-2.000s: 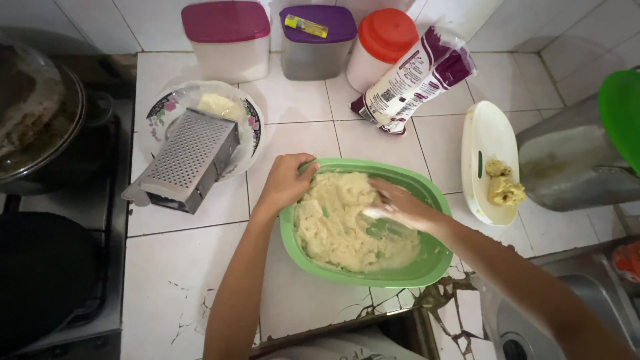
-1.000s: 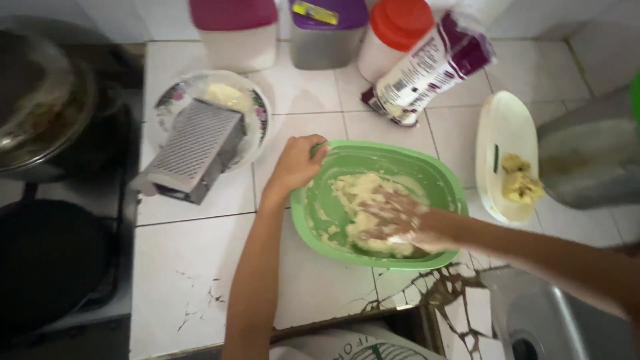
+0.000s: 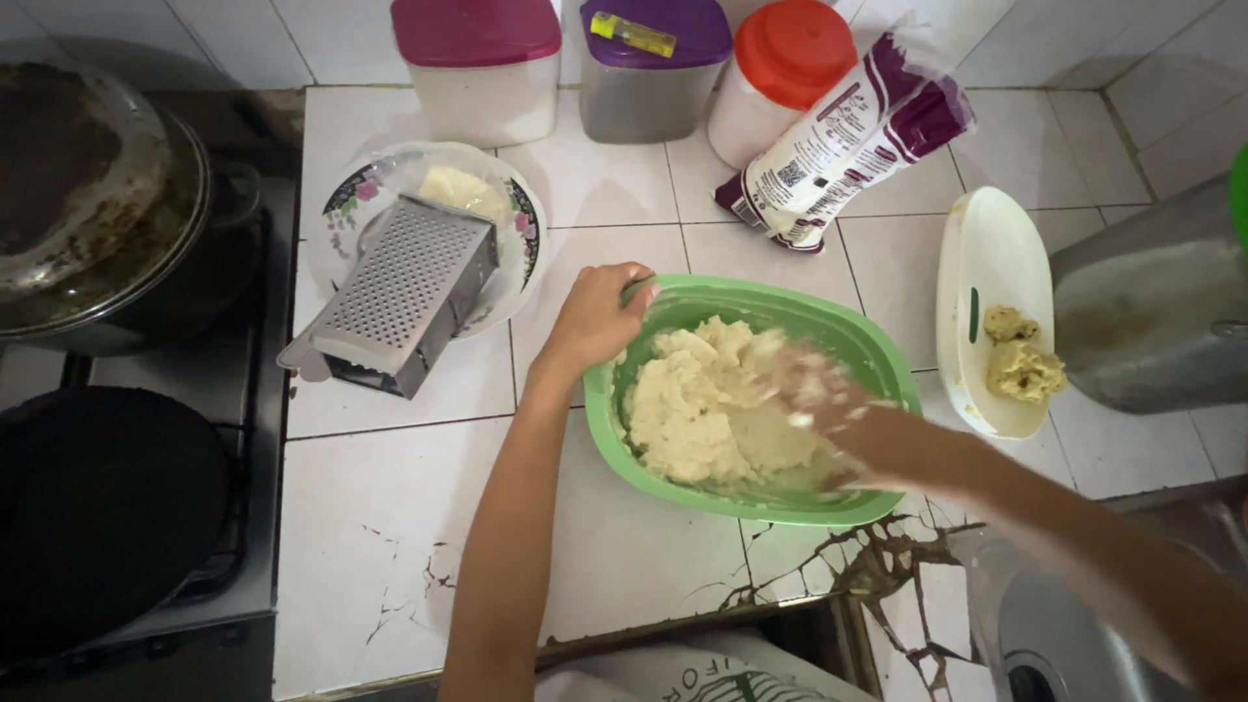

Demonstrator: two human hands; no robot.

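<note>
A green plastic basin (image 3: 609, 434) holds a soft, pale yellow dough (image 3: 682, 409). My left hand (image 3: 600, 312) grips the basin's upper left rim, thumb over the edge. Inside the basin at the right, my right hand (image 3: 819, 405) is blurred by motion and smeared with dough; it touches the dough's right side, and its fingers are not clear. To the left, a metal box grater (image 3: 405, 288) lies tilted across a flowered plate (image 3: 531, 229) with a pale yellow lump (image 3: 463, 190). Yellow dough lumps (image 3: 1026, 370) rest in a white oval dish (image 3: 1009, 249) at the right.
Lidded plastic containers (image 3: 478, 93) and a purple-and-white bag (image 3: 848, 136) stand along the back. At the left is a stove with a lidded pot (image 3: 97, 214) and a black pan (image 3: 107, 517). A metal pot (image 3: 1150, 302) and sink (image 3: 1082, 604) are on the right, near broken tiles.
My right hand has moved from the middle of the dough toward the basin's right side. The dough, bunched together one second ago, now spreads over the left and middle. My left hand stays on the rim.
</note>
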